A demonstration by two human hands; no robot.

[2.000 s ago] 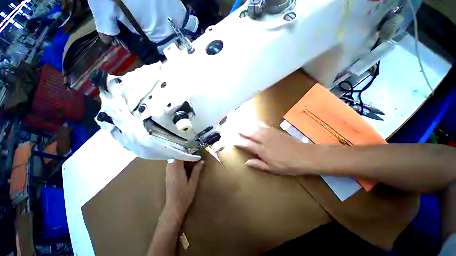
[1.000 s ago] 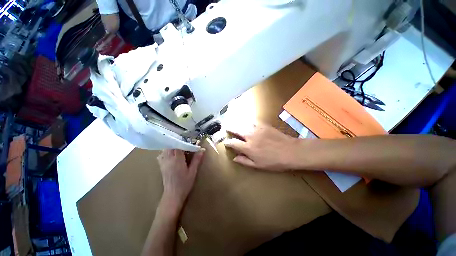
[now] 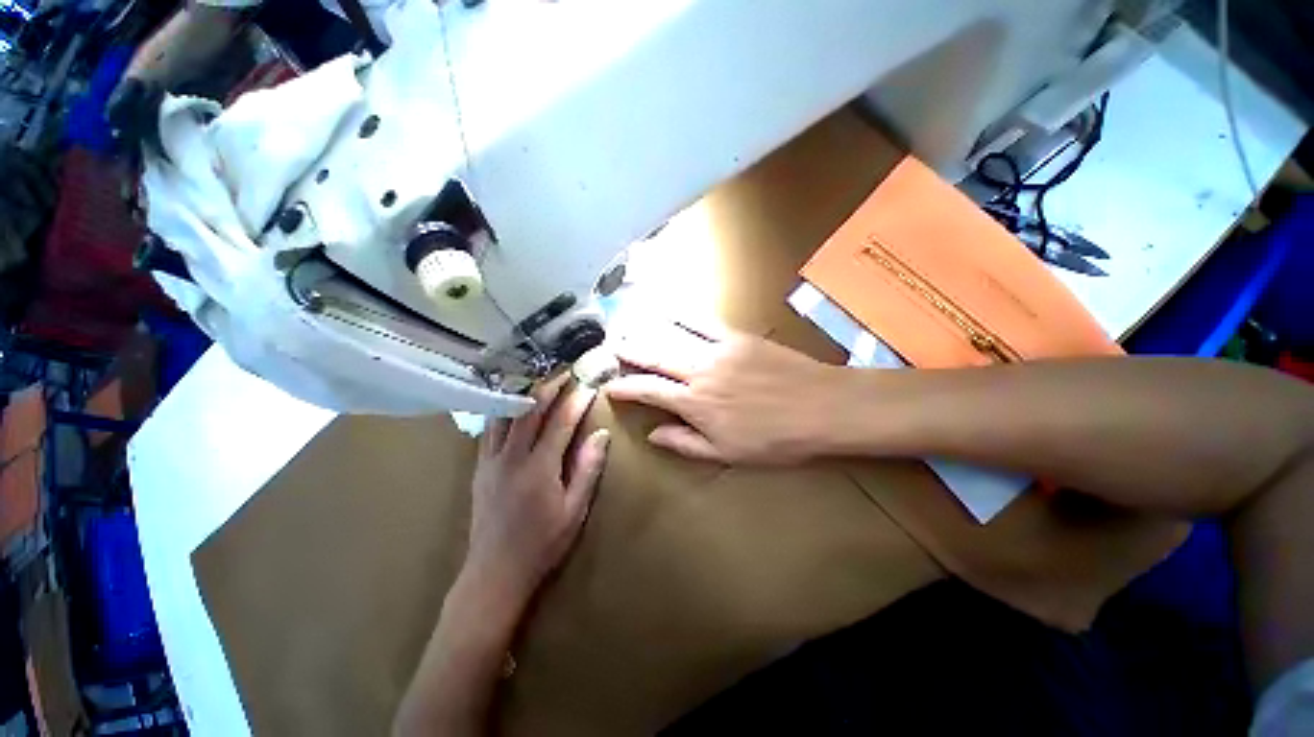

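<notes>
A large brown panel [image 3: 692, 576] lies flat under the white sewing machine [image 3: 620, 130]. My left hand [image 3: 533, 482] rests on the panel, its fingertips at the presser foot area [image 3: 541, 367]. My right hand [image 3: 742, 400] lies flat on the panel just right of the needle area, fingers pointing at it. Both hands press on the panel; neither visibly grips it. The needle tip is hidden by the head and fingers. An orange zipper piece [image 3: 944, 274] with a white backing [image 3: 983, 493] lies on the panel's right part, partly under my right forearm.
Dark snips [image 3: 1074, 252] and black cord [image 3: 1016, 187] lie by the machine base. A white cloth [image 3: 238, 274] wraps the machine's head end. The white tabletop [image 3: 195, 454] shows at left. A person's arm [image 3: 180, 43] and a red crate [image 3: 94, 267] are beyond.
The view has shifted closer, so the machine head sits further left and up. My left fingers have moved forward to the presser foot. My right hand stays flat beside the needle.
</notes>
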